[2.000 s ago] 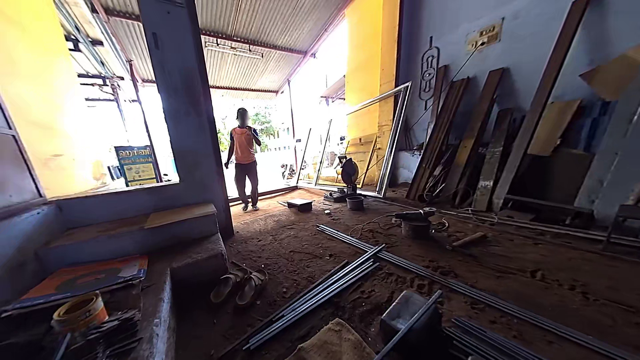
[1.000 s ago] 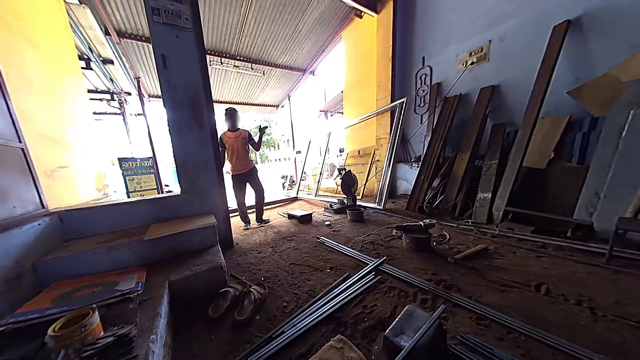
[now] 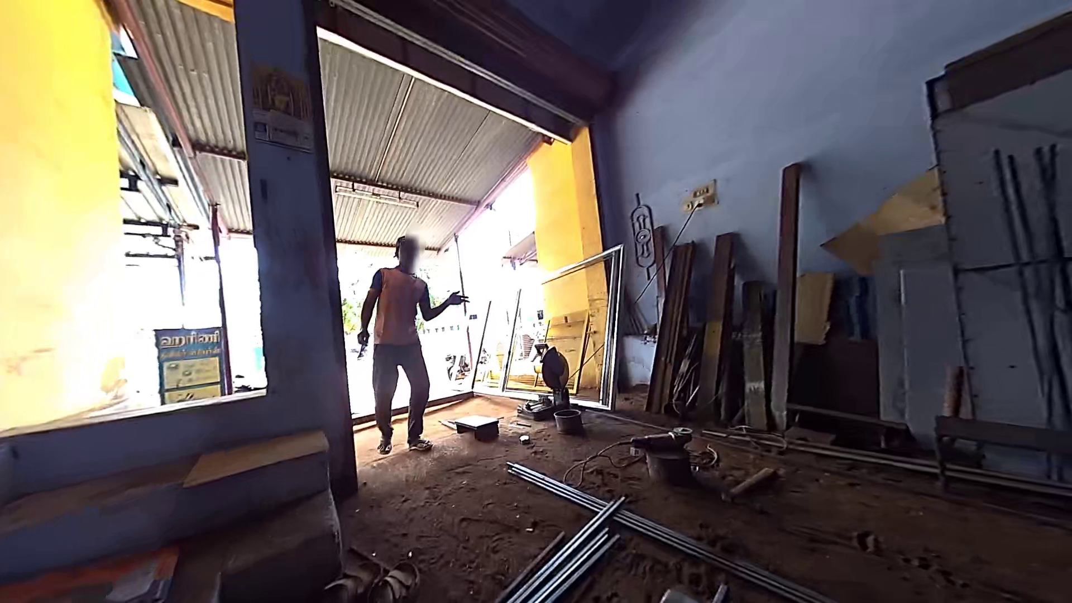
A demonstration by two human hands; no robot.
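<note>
Neither my left hand nor my right hand shows in the head view. Several metal tubes lie on the dirt floor, and a second bundle of tubes crosses them at bottom centre. An angle grinder rests on a round dark container, its cord loose on the ground. Farther back, a cut-off saw stands near a metal frame that leans upright by the yellow pillar. A pair of sandals is partly cut off at the bottom edge.
Another person stands in the wide doorway, one arm held out. Wooden planks and boards lean on the right wall. A low concrete ledge borders the left side. A small dark box and a bucket sit on the floor.
The other person has come closer from farther out in the doorway and now holds one arm out to the side. The view has tilted up.
</note>
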